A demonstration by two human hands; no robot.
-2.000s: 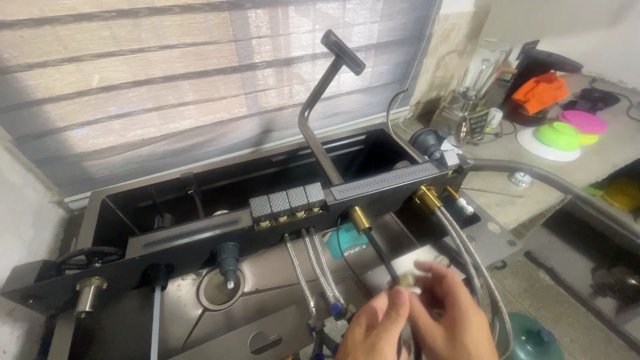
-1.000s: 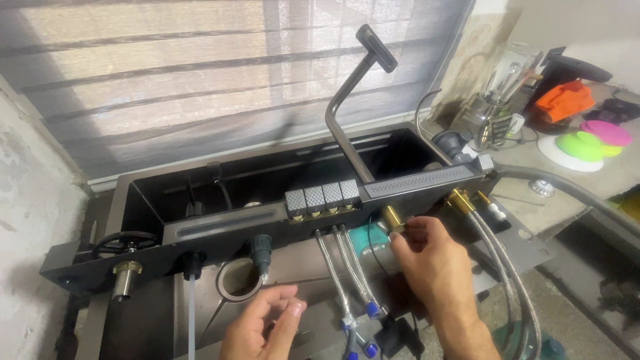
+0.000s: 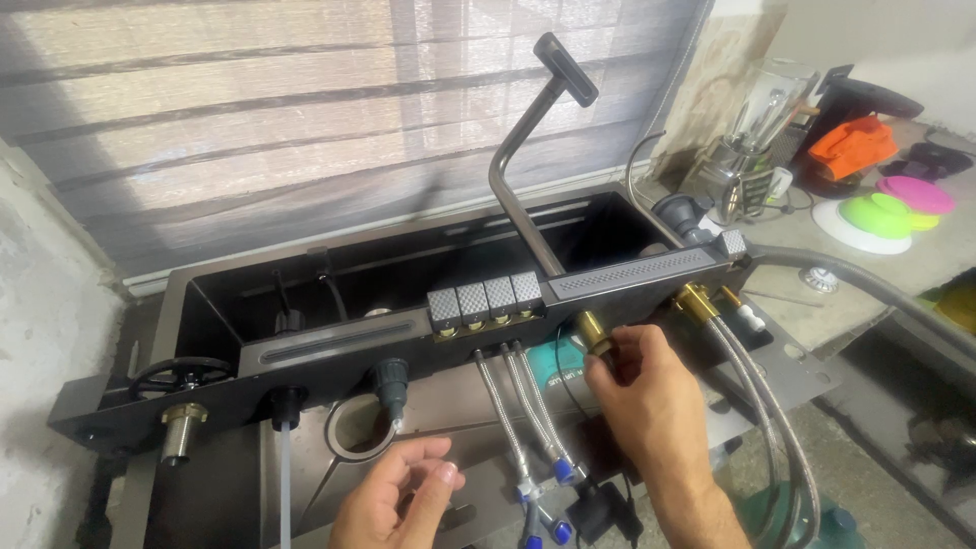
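Note:
A dark metal kitchen sink lies tipped, its underside fittings facing me. My right hand has its thumb and fingers around the lower end of a brass threaded fitting, below the angled faucet spout. What sits between those fingertips is partly hidden. My left hand is raised at the bottom centre, fingers curled apart with nothing visible in them, below a grey plastic fitting. Between the hands hang braided hoses with blue-capped ends, under a row of square knobs.
More braided hoses drop from a brass fitting at the right. A round drain opening lies behind my left hand. On the counter stand a blender, an orange cloth and coloured bowls. A window blind hangs behind.
My hands, together below the brass fitting two seconds ago, are now apart. The right has moved up to the fitting; the left has moved away to the left.

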